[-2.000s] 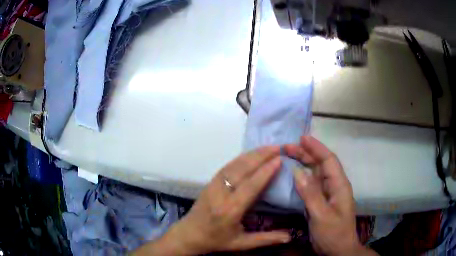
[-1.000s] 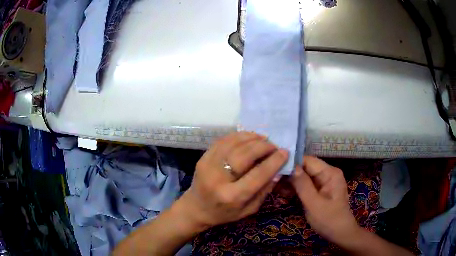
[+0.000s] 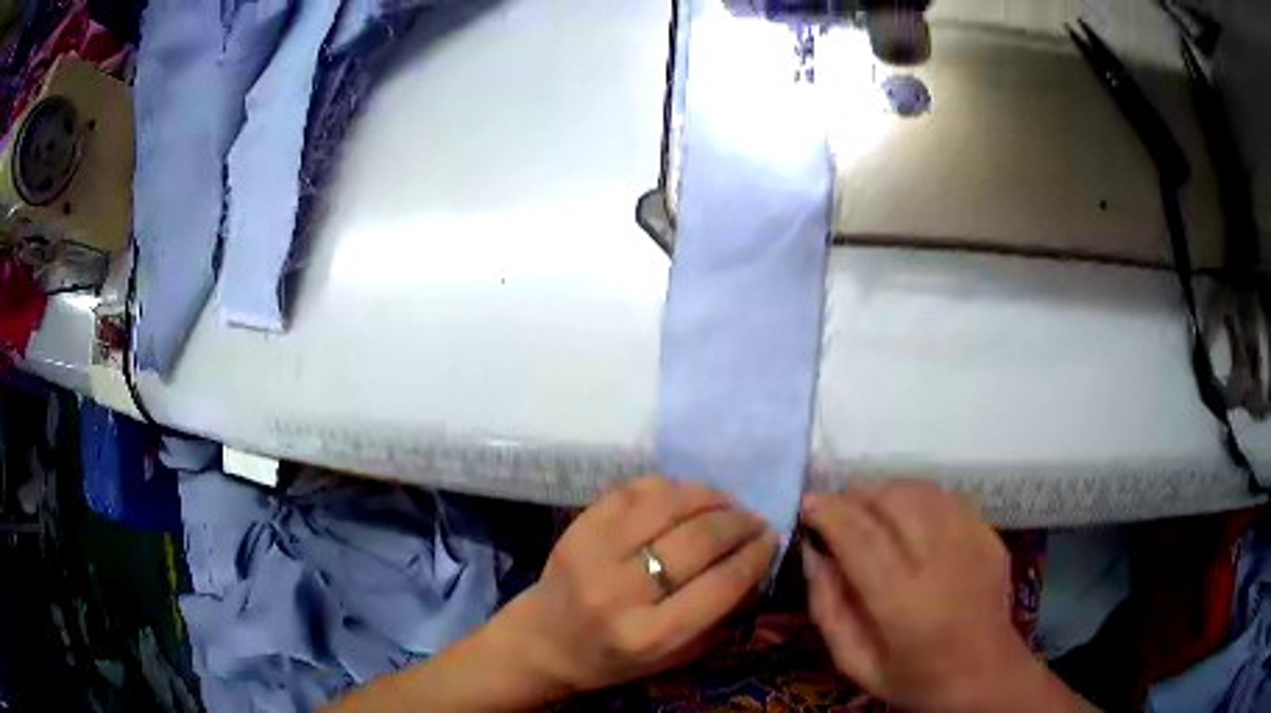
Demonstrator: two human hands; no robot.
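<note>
A light blue cloth strip (image 3: 746,320) runs from the brightly lit needle area (image 3: 802,70) down over the table's front edge. My left hand (image 3: 655,585) holds the strip's near end, fingers on top of it. My right hand (image 3: 899,585) is at the strip's right edge near the same end, fingers bent together; whether it grips the cloth is hidden. The fingertips of both hands are close together.
Blue cut strips (image 3: 258,209) with frayed edges lie at the left. Crumpled blue cloth (image 3: 342,585) hangs below the table edge. Dark pointed tools (image 3: 1150,132) lie right of the machine bed (image 3: 1004,167). A measuring scale (image 3: 460,467) runs along the front edge.
The view has shifted up and down between frames. The strip's near end now hangs lower over the edge, with both hands at it. Its layers, seen apart one second ago, now lie more closely aligned.
</note>
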